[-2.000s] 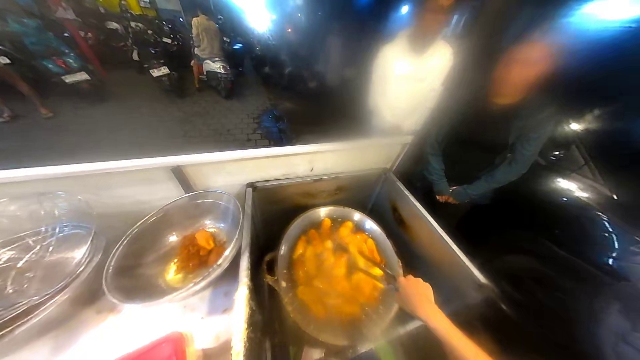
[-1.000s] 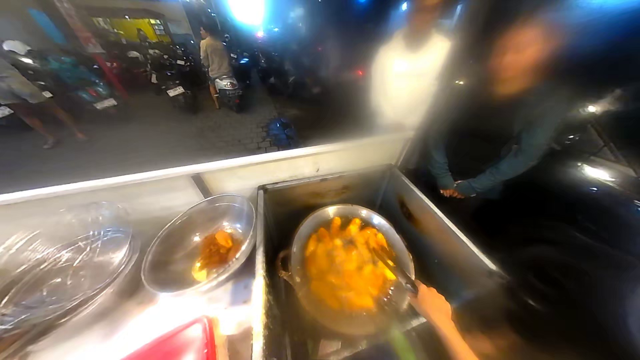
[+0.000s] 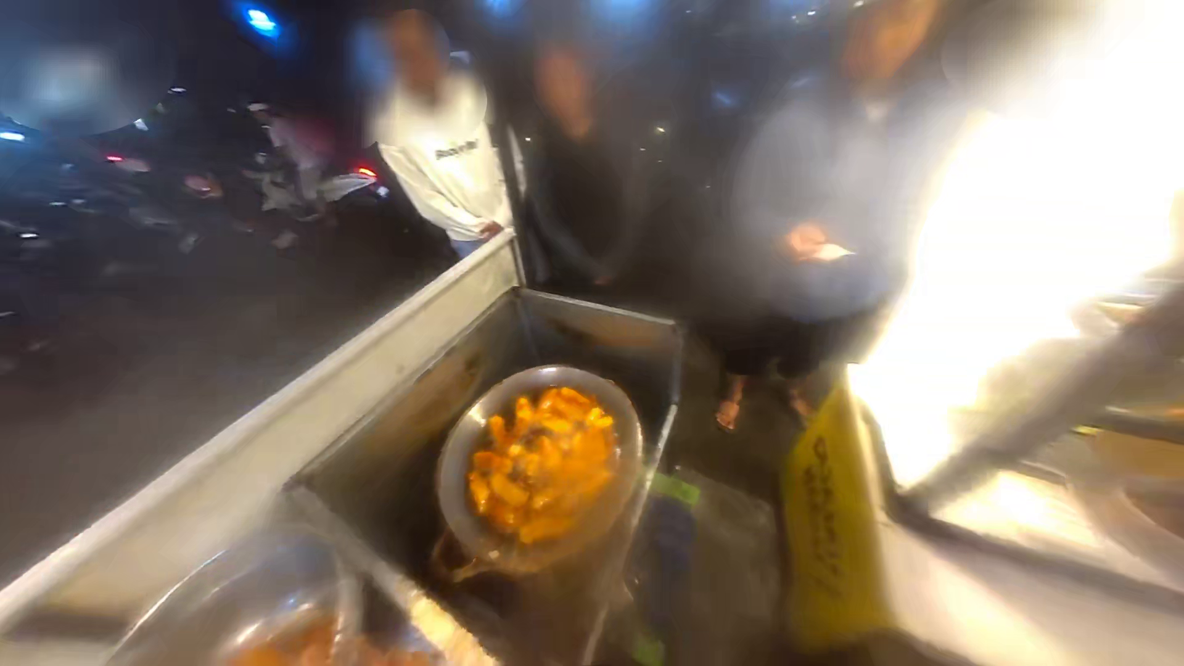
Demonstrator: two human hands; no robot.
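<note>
A round metal wok (image 3: pixel 458 435) sits in a deep metal well (image 3: pixel 370 453) of the stall. Orange-brown pieces of food (image 3: pixel 541 462) fill its middle, glistening as if in oil or sauce. Neither of my hands is in the picture, so what they hold or touch cannot be seen. At the bottom left a metal bowl (image 3: pixel 199 592) is partly cut off by the frame edge, with blurred orange-brown food (image 3: pixel 305 643) in it.
Several people stand beyond the stall, one in a white top (image 3: pixel 453 153). A pale ledge (image 3: pixel 277 407) borders the left side. On the right are a yellow panel (image 3: pixel 832 527) with writing and a very bright light.
The view has swung far to the right. The hand with a utensil, seen at the wok in both earlier frames, is out of view. Another person and the yellow panel have come into view.
</note>
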